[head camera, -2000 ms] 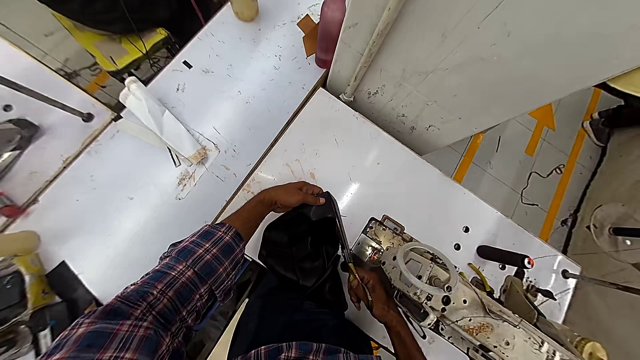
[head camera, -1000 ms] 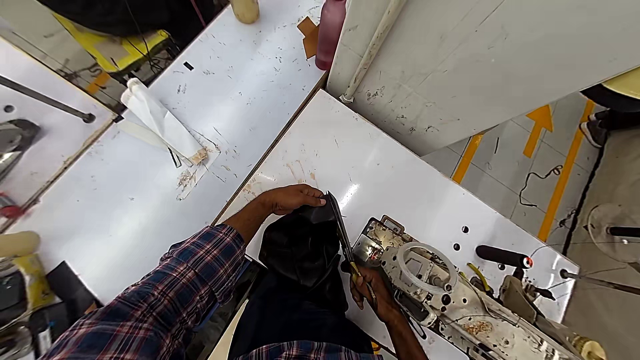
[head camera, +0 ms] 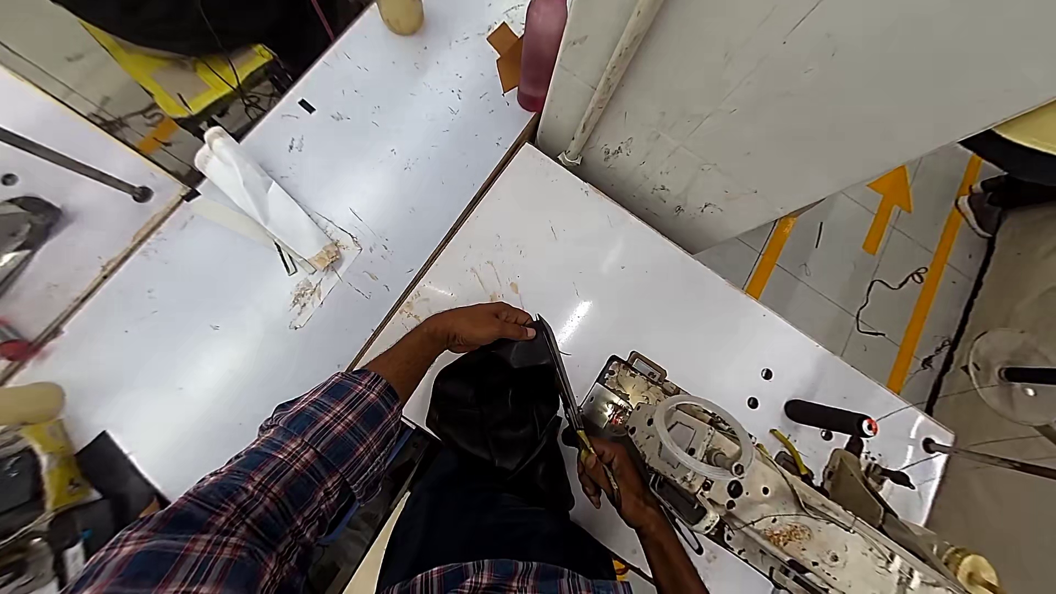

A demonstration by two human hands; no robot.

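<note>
A piece of shiny black material [head camera: 495, 404], maybe leather, hangs over the near table edge at the lap. My left hand [head camera: 488, 326] pinches its upper corner between thumb and fingers. My right hand [head camera: 615, 478] holds a pair of scissors [head camera: 568, 388] by the handles, low at the right of the material. The blades point up along the material's right edge, their tips close to my left fingertips. Whether the blades are parted is hard to tell.
A sewing machine [head camera: 709, 462] lies right of my right hand, beside a black thread spool [head camera: 829, 417]. Rolled white material [head camera: 264, 198] rests on the left table [head camera: 412, 140]. A pink bottle [head camera: 542, 58] and brown card piece [head camera: 507, 58] stand near the partition [head camera: 742, 107].
</note>
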